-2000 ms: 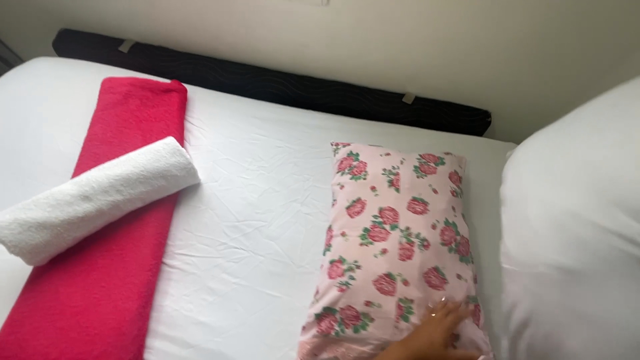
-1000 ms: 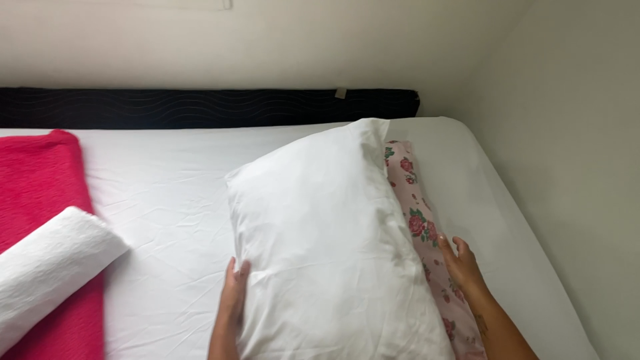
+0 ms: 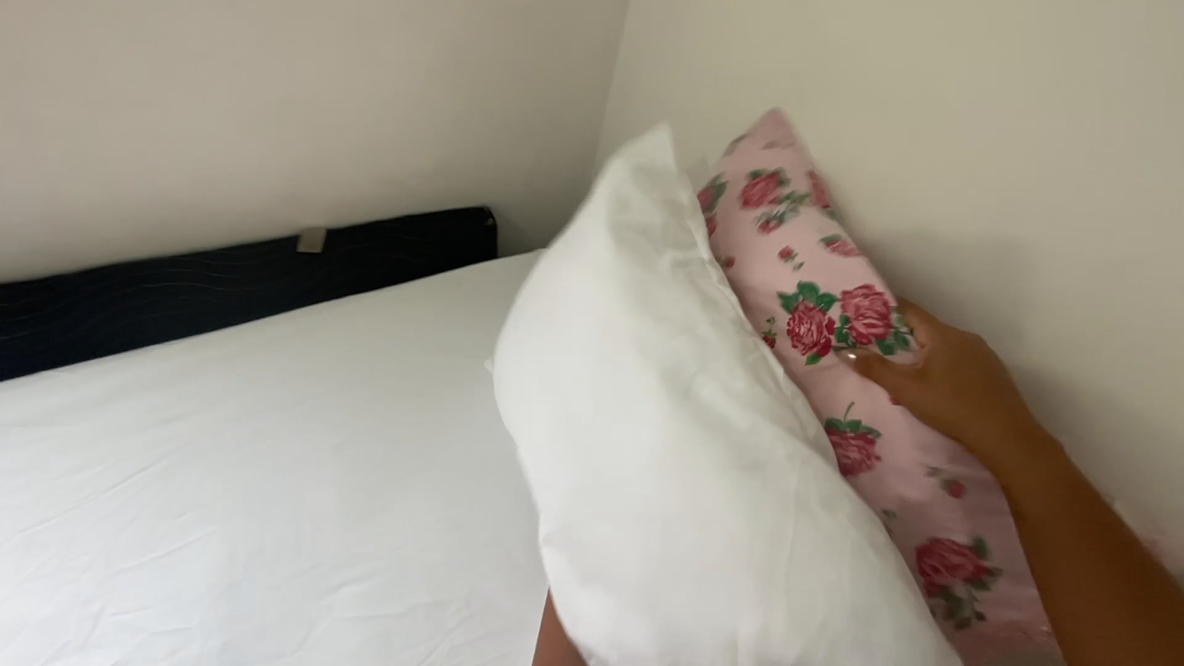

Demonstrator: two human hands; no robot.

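My right hand [image 3: 953, 379] grips the outer side of a pink pillow [image 3: 879, 388] printed with red roses and green leaves, its thumb on the near face and its fingers behind. Against that pillow's left side leans a white pillow [image 3: 684, 416], and both are tilted up with pointed corners at the top. Of my left arm [image 3: 555, 638] only a small part shows at the bottom, beneath the white pillow; the left hand itself is hidden behind it.
A bed mattress with a white, slightly creased sheet [image 3: 259, 481] spreads to the left. Along its far edge runs a low dark headboard [image 3: 240, 287] with a light clip-like piece [image 3: 312, 240]. Pale walls [image 3: 999, 166] meet in a corner behind the pillows.
The white pillow, off at the right two seconds ago, came over the rose-print one on the bed. Now both pillows are raised and tilted, and my right hand has closed on the rose-print one.
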